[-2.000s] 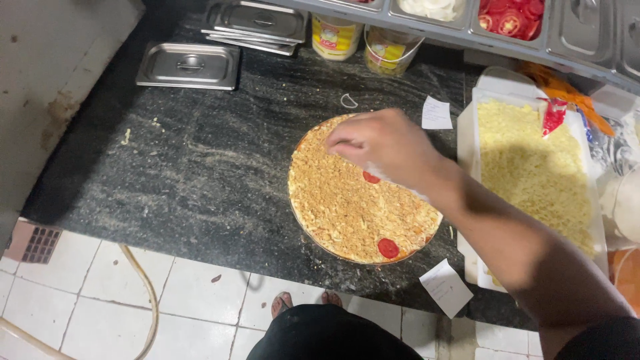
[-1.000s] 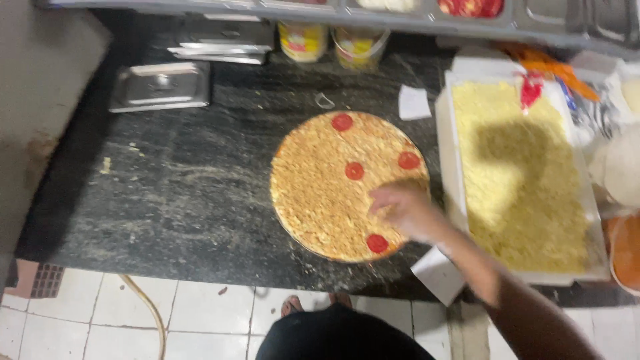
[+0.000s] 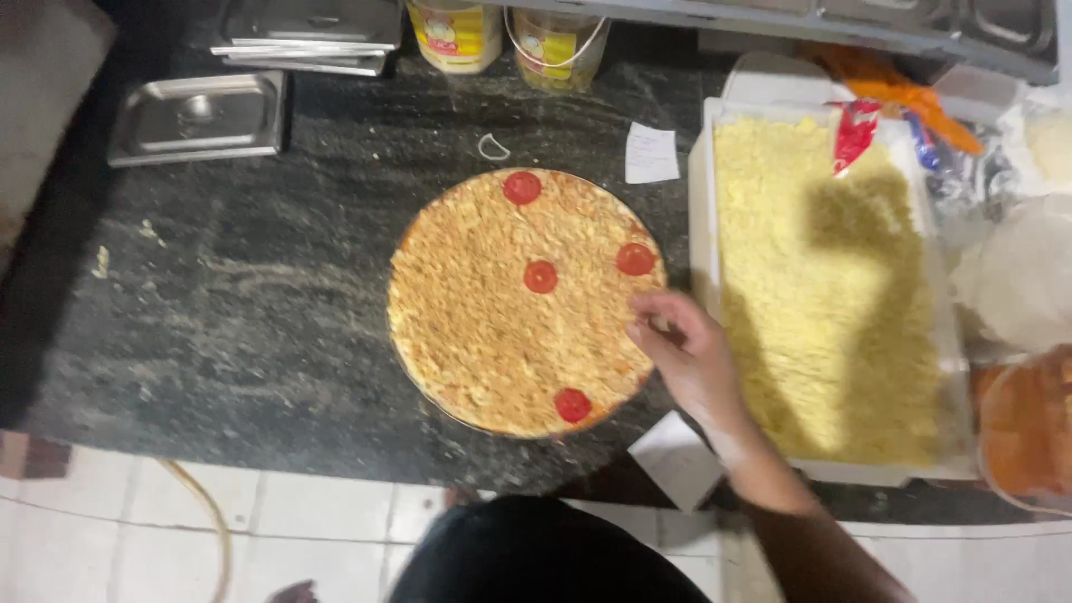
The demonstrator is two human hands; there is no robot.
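Note:
A round pizza [image 3: 486, 310] covered with a crumbly, pale topping lies on the dark stone counter. Several red tomato slices rest on it: one at the top edge [image 3: 522, 188], one near the middle [image 3: 540, 276], others at the right and the lower right. My right hand [image 3: 682, 343] is over the pizza's right edge, below the right-hand slice, thumb and fingers curled with their tips a little apart. No slice shows between them, though the blur hides detail. My left hand is out of view.
Right of the pizza stands a white tub [image 3: 705, 201] of grated cheese. Paper slips [image 3: 651, 154] lie near the pizza. Behind are plastic buckets [image 3: 557, 50] and a steel lid [image 3: 197, 117]; an orange container [image 3: 1026, 427] is far right.
Two seconds ago my right hand was over the pizza's upper part; now it is at the right edge. Tomato slices at the top and right, not visible in the oldest frame, now show.

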